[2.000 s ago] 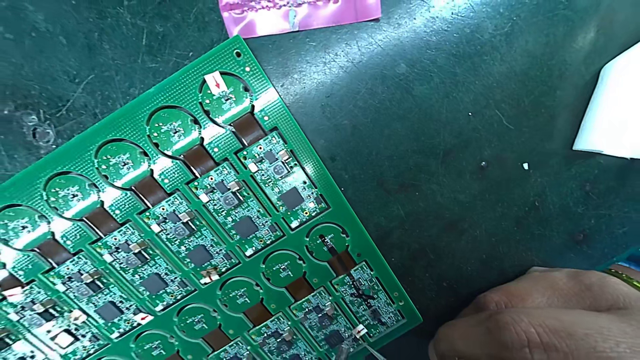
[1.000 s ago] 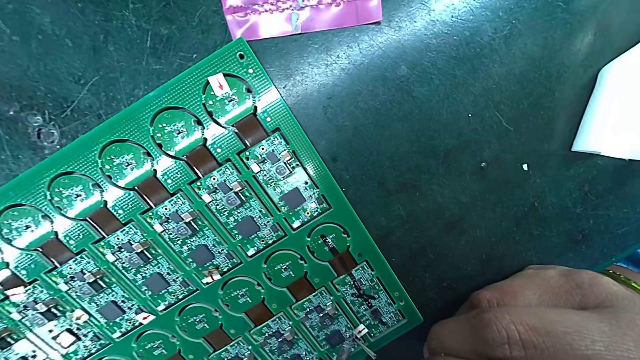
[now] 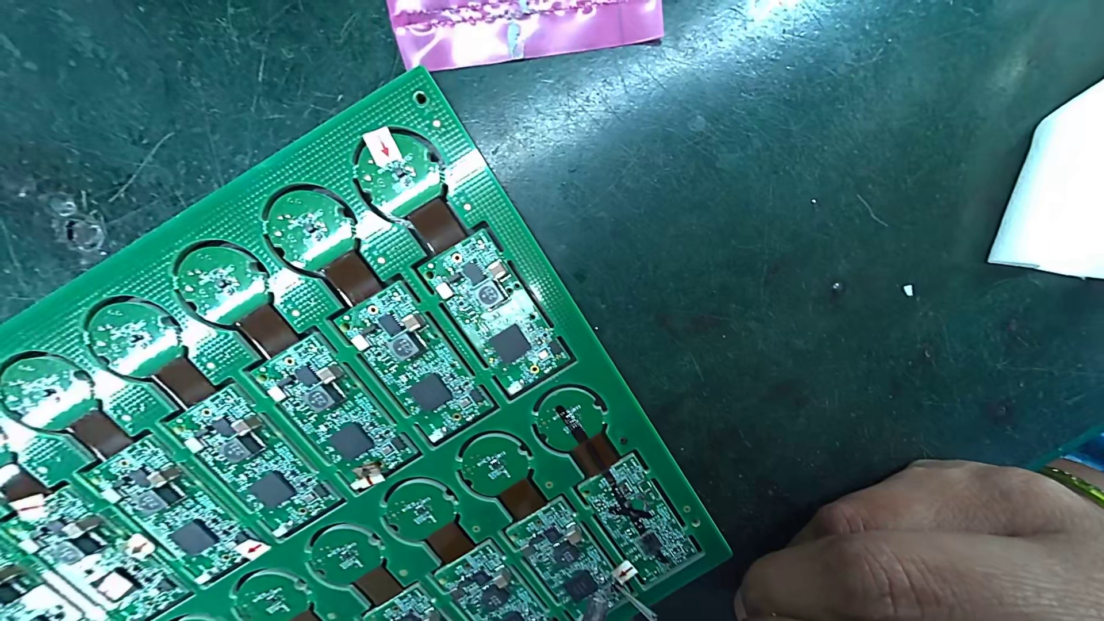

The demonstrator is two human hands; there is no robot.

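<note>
A large green circuit board panel (image 3: 604, 371) lies tilted on the dark work surface, with rows of round sections joined by brown flex strips (image 3: 440, 226) to rectangular boards. My right hand (image 3: 923, 552) rests at the lower right, beside the panel's corner, fingers curled and fingertips cut off by the lower edge. Thin metallic tips (image 3: 636, 602), perhaps tweezers, show at the bottom edge near a small white sticker with a red arrow (image 3: 624, 571); what holds them is hidden. Another arrow sticker (image 3: 381, 147) sits on the top round section. My left hand is out of view.
A pink plastic bag (image 3: 535, 33) lies just beyond the panel's top corner. White paper or a similar sheet (image 3: 1056, 194) is at the right edge. Small white specks (image 3: 907, 291) dot the scratched green surface (image 3: 776, 362). A yellowish band (image 3: 1074, 483) circles the right wrist.
</note>
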